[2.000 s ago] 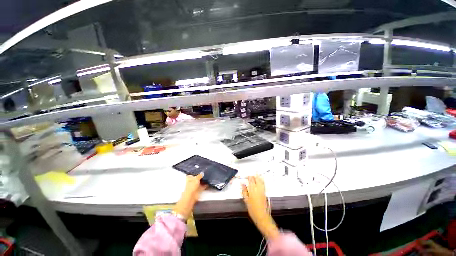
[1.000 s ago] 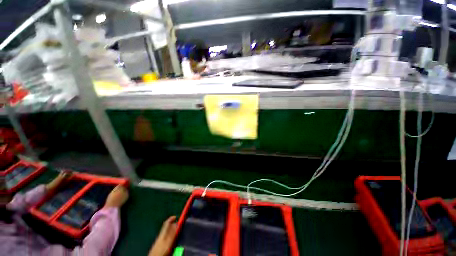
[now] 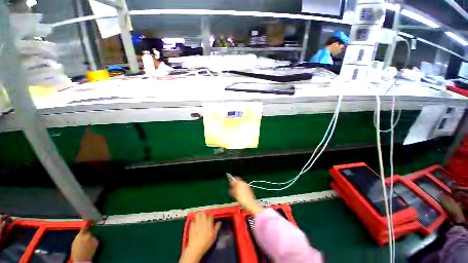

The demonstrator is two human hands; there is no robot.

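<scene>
A red two-slot tray (image 3: pixel 238 233) holds two dark tablets on the green surface in front of me. My left hand (image 3: pixel 201 233) lies over the left tablet (image 3: pixel 225 241), thumb to the right, its lower part cut off by the frame. My right hand (image 3: pixel 243 196) is raised above the tray's top edge and pinches the plug end of white USB cables (image 3: pixel 287 186), which hang from the shelf at right. The plug tip shows past the fingers, free of the tablets. My right sleeve partly covers the right tablet (image 3: pixel 261 231).
Stacked red trays with tablets (image 3: pixel 367 198) lie at right, beside another person's hand (image 3: pixel 451 208). Another person's hand (image 3: pixel 83 245) touches a red tray (image 3: pixel 38 226) at left. A slanted metal post (image 3: pixel 51 154) stands left. The white shelf (image 3: pixel 169 100) holds a flat tablet (image 3: pixel 260 88) and stacked chargers (image 3: pixel 357 43).
My hands were at the shelf tablet two seconds ago. One second ago, cables ran into both tray tablets; now they are out, held in my right hand. My left hand moved onto the left tablet.
</scene>
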